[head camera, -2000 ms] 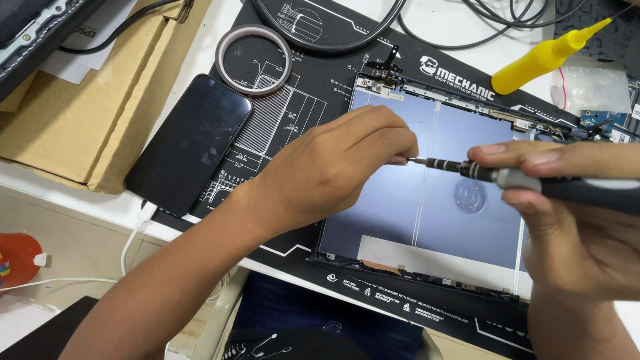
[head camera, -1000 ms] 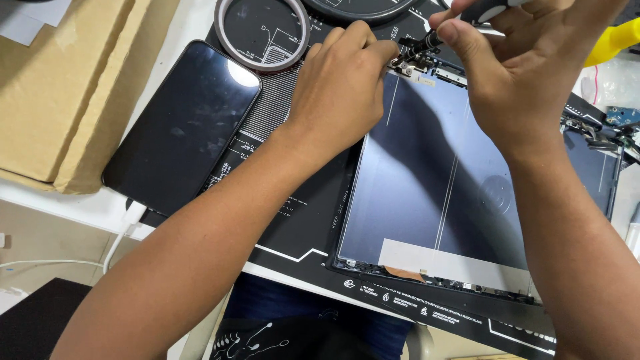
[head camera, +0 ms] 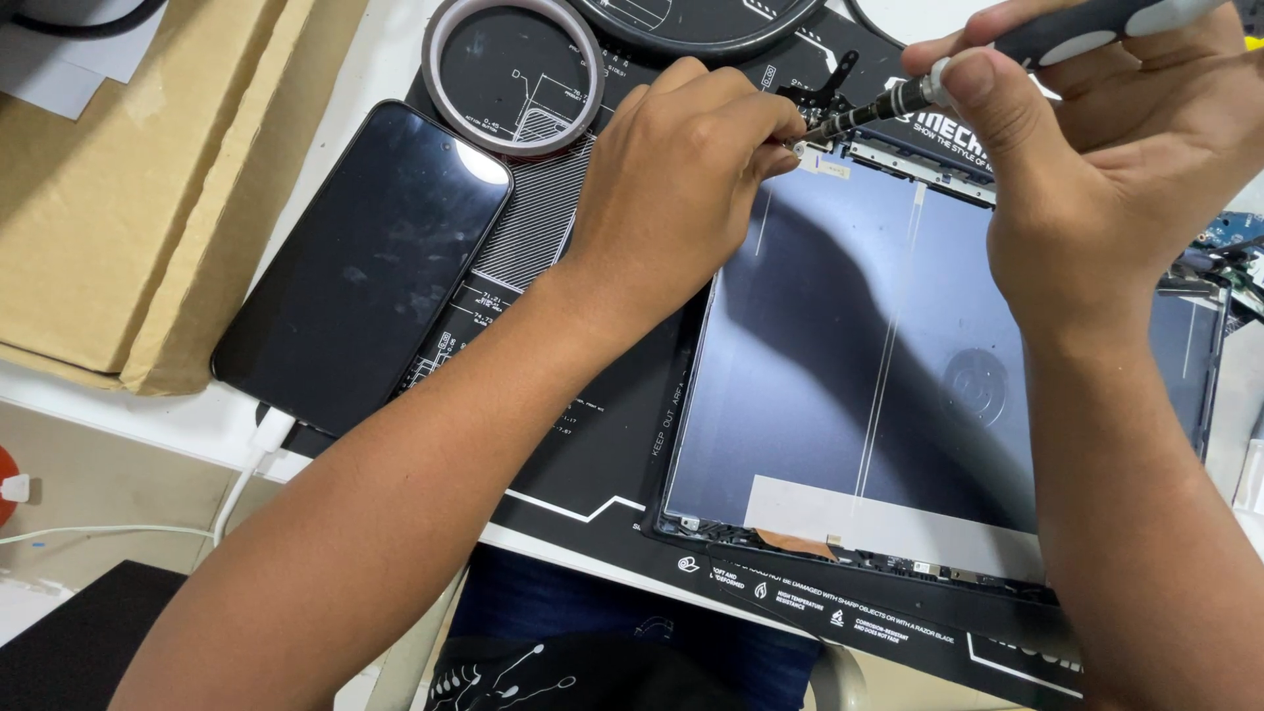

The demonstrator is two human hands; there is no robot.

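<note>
My right hand (head camera: 1096, 148) grips a precision screwdriver (head camera: 918, 96) with a grey and white handle. Its tip is at the hinge (head camera: 825, 94) on the upper left corner of an opened laptop lid assembly (head camera: 839, 346), whose bluish-grey panel faces up. The fingertips of my left hand (head camera: 691, 148) are pinched together beside the screwdriver's tip, at the same hinge; whether they hold anything small is hidden. A white strip (head camera: 889, 523) runs along the panel's near edge, with an orange-brown piece of film (head camera: 795, 543) beside it.
A black smartphone (head camera: 365, 267) with a white cable (head camera: 267, 434) plugged in lies left of the hands, near a roll of tape (head camera: 434, 69). A cardboard box (head camera: 148, 197) is at the far left. Under the laptop part is a black printed work mat (head camera: 553, 434); circuit boards (head camera: 1229, 232) lie at right.
The screwdriver and both hands have moved from over the middle of the panel to the hinge at its upper left corner. The view has shifted closer.
</note>
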